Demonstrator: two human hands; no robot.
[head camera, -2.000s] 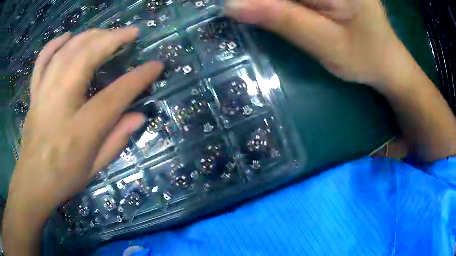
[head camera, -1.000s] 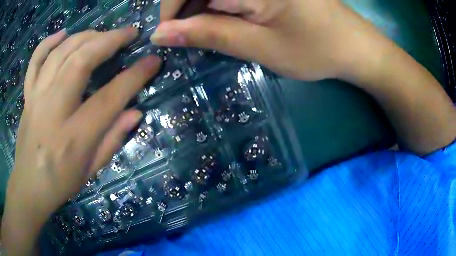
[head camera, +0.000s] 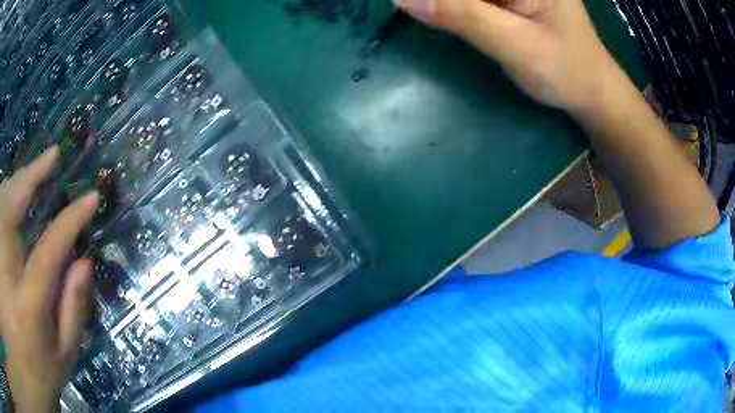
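A clear blister tray (head camera: 321, 198) with strong glare lies at the left, its pockets holding small round electronic assemblies (head camera: 193, 78) and tiny square parts (head camera: 259, 192). My left hand (head camera: 40, 266) rests over the tray's left part, fingers apart, with nothing seen in it. My right hand (head camera: 516, 40) is at the top edge, right of the tray, its fingertips partly cut off. Its fingers are bent together near dark loose parts (head camera: 330, 10); a blurred dark shape is at the fingertips, and I cannot tell what it holds.
The green mat (head camera: 427, 185) lies under the tray; a small dark part (head camera: 360, 75) is on it. Ribbed black stacked trays (head camera: 685, 56) stand at the far right. A brown box (head camera: 582, 193) shows below the bench edge. My blue smock fills the bottom.
My right hand has moved off the tray to the loose parts. The view has shifted right, so the tray and left hand appear farther left, and the bench edge now shows.
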